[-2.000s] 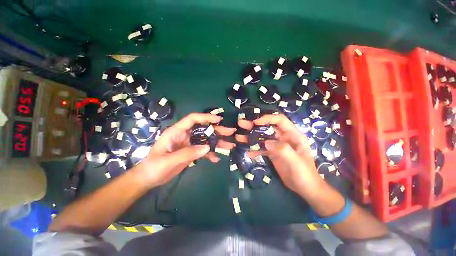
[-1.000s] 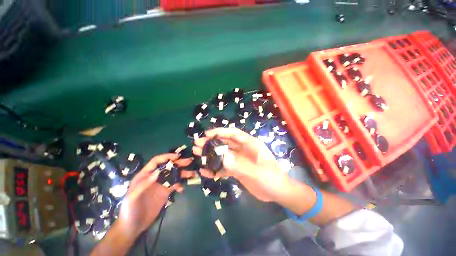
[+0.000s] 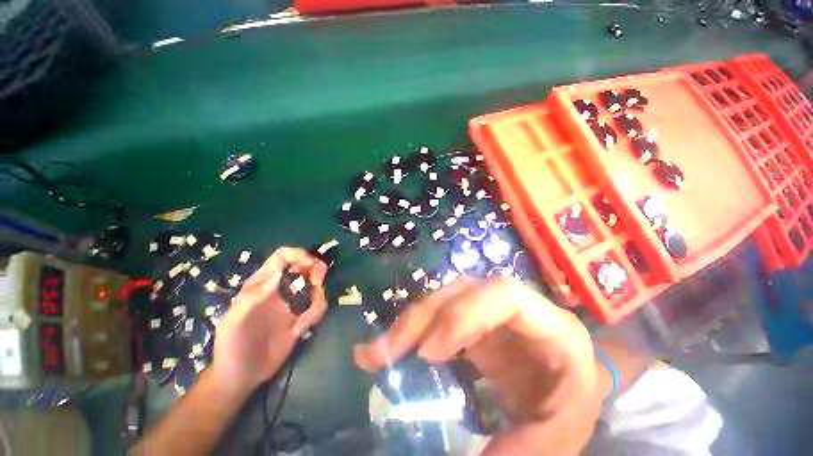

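My left hand holds a round black display unit with a cream tape tab between thumb and fingers. My right hand is large, close to the camera and partly blurred. Its curved fingers and thumb are around a glossy round unit whose face shows strong white glare. Many taped round units lie on the green bench in a middle cluster and a left cluster. A thin black cable runs below my left hand.
Red compartment trays, some holding black units, stand at the right. A beige power supply with red digits is at the left. One unit lies apart at upper left. A dark ridged object is at the top left.
The view has swung to the right since the oldest frame. My right hand has moved away from my left, down and closer to the camera, with its unit now showing bright glare.
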